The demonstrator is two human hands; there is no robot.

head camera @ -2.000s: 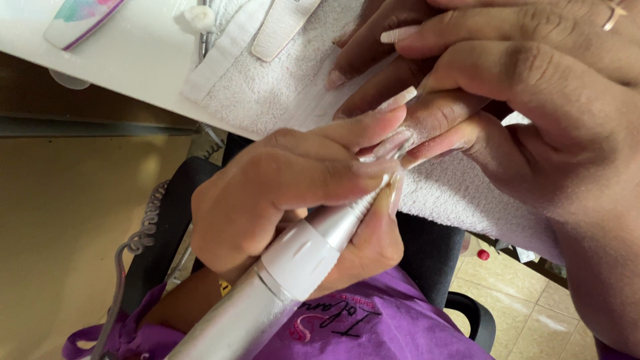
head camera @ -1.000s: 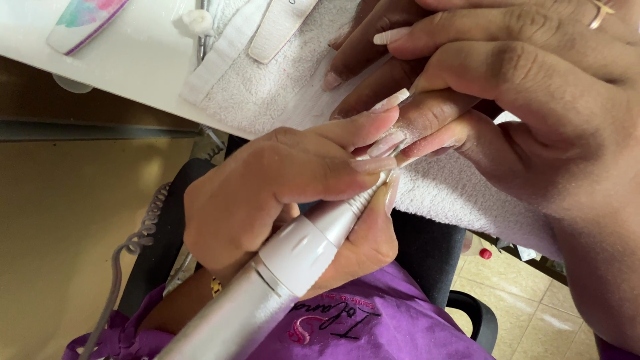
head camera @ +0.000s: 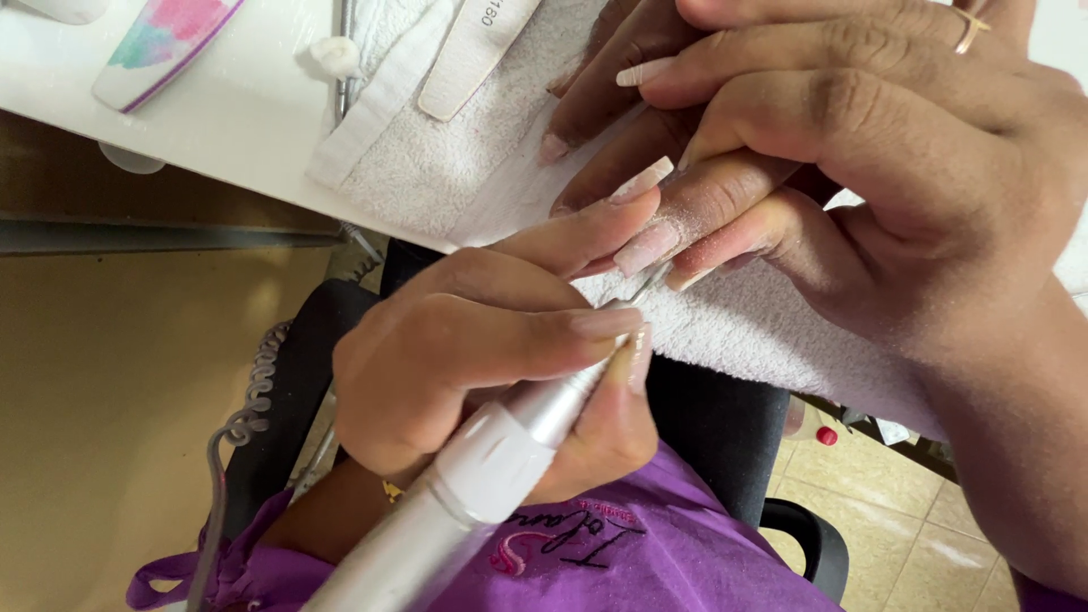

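Observation:
My left hand (head camera: 501,340) grips a white and silver electric nail drill handpiece (head camera: 497,463) like a pen. Its thin metal bit (head camera: 650,285) lies at the lower side of a coated, dusty fingernail (head camera: 646,246); whether they touch, I cannot tell. That nail belongs to another person's hand (head camera: 710,200), whose other fingers are spread on the towel and partly hidden. My right hand (head camera: 884,161) lies over that hand and holds the finger between its thumb and bent fingers. The tip of one of my left fingers is just above the nail.
A white towel (head camera: 442,161) covers part of the white table (head camera: 212,161). On it lies a nail file (head camera: 476,55); a colourful file (head camera: 170,47), a metal tool (head camera: 344,64) and a white lump (head camera: 336,58) are left of it. A coiled cord (head camera: 255,391) hangs at the left.
The handpiece and my left thumb have shifted slightly down, away from the fingernail, and more of the nail and the bit shows. My right hand has stayed around the finger.

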